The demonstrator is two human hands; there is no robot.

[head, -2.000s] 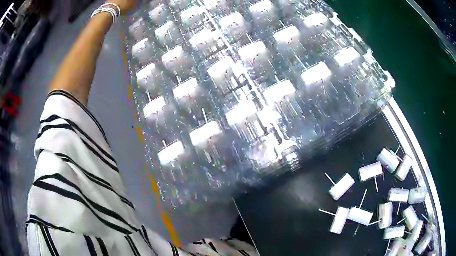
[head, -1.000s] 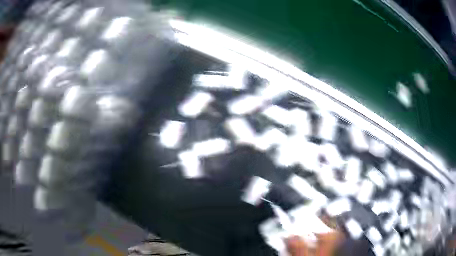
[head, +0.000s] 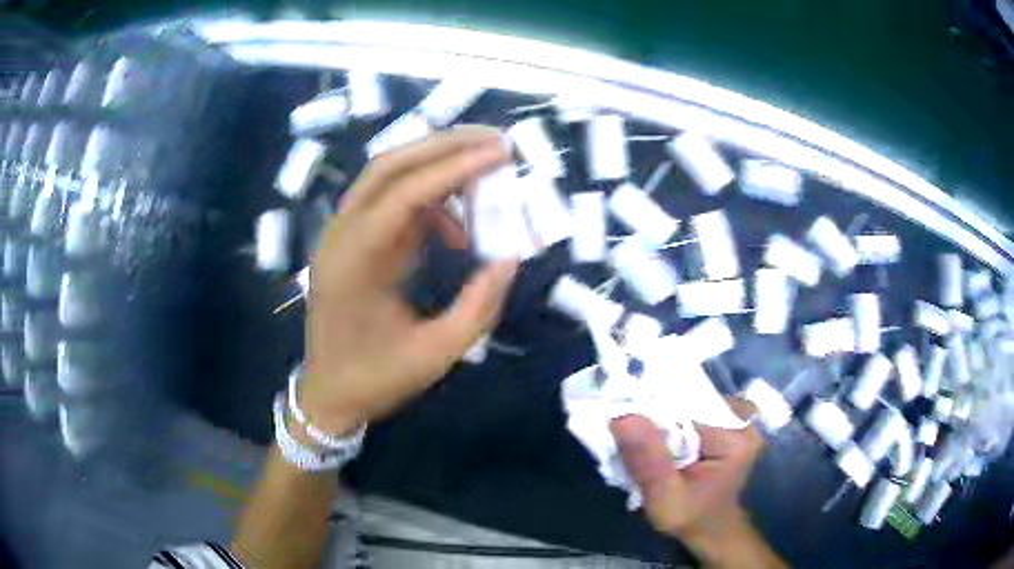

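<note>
My left hand (head: 389, 267), bare with white bracelets at the wrist, is at the centre left above the bench. Its thumb and fingers pinch a white unit (head: 498, 217), blurred at the fingertips. My right hand (head: 689, 467) is at the lower centre, closed on a crumpled white tissue (head: 639, 406). A white nozzle (head: 609, 345) points up out of the tissue; the bottle itself is hidden. Many loose white units (head: 712, 245) with thin stems lie on the black bench around both hands.
Clear trays filled with white units (head: 83, 256) stand at the left. A pale metal rail (head: 534, 65) curves along the bench's far edge, with a green conveyor belt (head: 712, 33) beyond it. More units lie crowded at the right.
The view has swung right from the trays to the loose units. My left hand has come from the trays' far side and now holds a unit. My right hand with the tissue is now fully visible.
</note>
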